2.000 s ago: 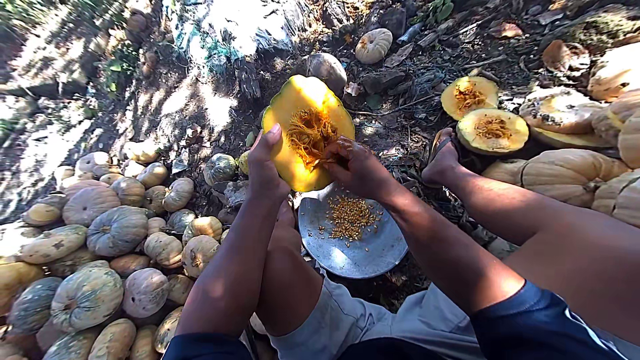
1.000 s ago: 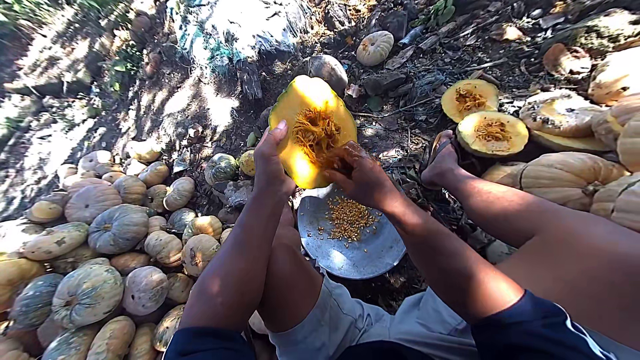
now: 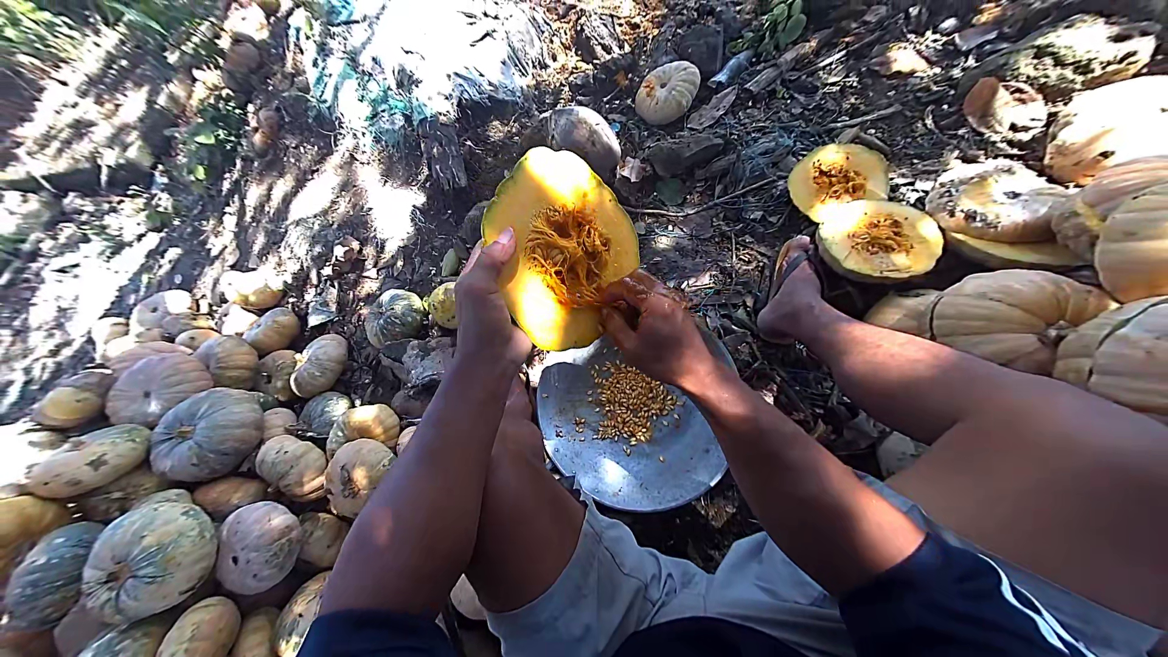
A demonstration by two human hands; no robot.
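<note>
My left hand (image 3: pixel 490 297) grips the left edge of a halved pumpkin (image 3: pixel 538 205), its thumb on the cut face. The cut face is turned toward me and shows stringy orange pulp (image 3: pixel 568 255) in the hollow. At the lower right edge of the half is my right hand (image 3: pixel 652 327), fingers curled and wet-looking, touching the flesh beside the pulp; whether anything is pinched in them is hidden. Beneath both hands a grey metal basin (image 3: pixel 630 484) rests on the ground, with a heap of pumpkin seeds (image 3: pixel 634 401) in it.
A large pile of small whole pumpkins (image 3: pixel 207 433) lies at left. Two opened pumpkin halves (image 3: pixel 881 241) lie beyond my sandalled foot (image 3: pixel 792 297), with big pumpkins (image 3: pixel 1004 315) at right. A pale pumpkin (image 3: pixel 667 92) and a rounded grey object (image 3: pixel 584 137) sit ahead on littered soil.
My right hand has moved from the pulp in the hollow to the lower right edge of the pumpkin half. My left hand keeps its hold on the half.
</note>
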